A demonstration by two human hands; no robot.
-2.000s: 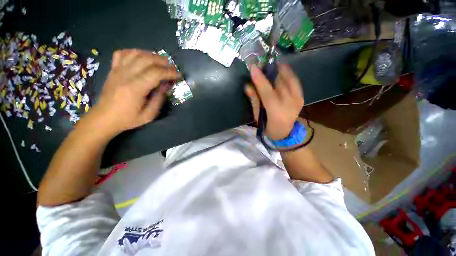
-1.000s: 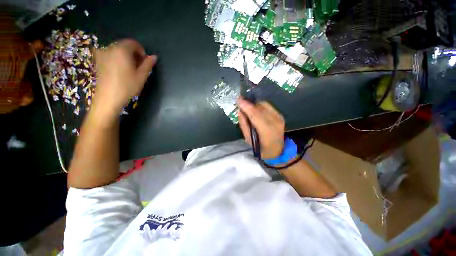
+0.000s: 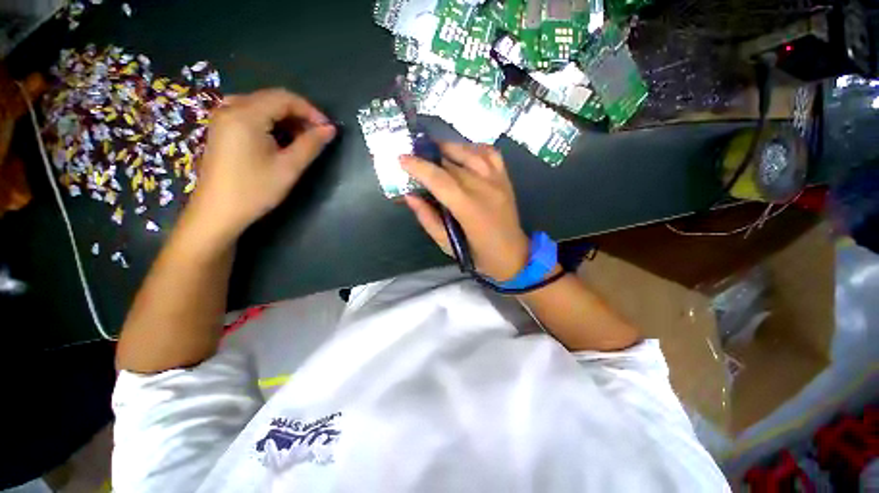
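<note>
A single circuit board (image 3: 386,151) lies on the dark mat between my hands, silver-white side up. My right hand (image 3: 472,202), with a blue wrist band, grips the black soldering iron (image 3: 425,147) at the board's right edge; its tip points up and away. My left hand (image 3: 253,159) is left of the board, thumb and forefinger tips together; anything between them is too small to tell. A heap of small white, yellow and dark components (image 3: 125,130) lies left of my left hand, partly hidden by it.
A pile of green and silver boards (image 3: 472,43) lies at the back centre. A black box with a red light (image 3: 805,46) and a silvery coil (image 3: 779,164) are at right. An open carton (image 3: 781,337) is below right. A white cable (image 3: 72,246) runs at left.
My left hand has moved slightly right, away from the component heap. My right hand has moved left with the iron. The single board now lies further left, more upright and apart from the pile.
</note>
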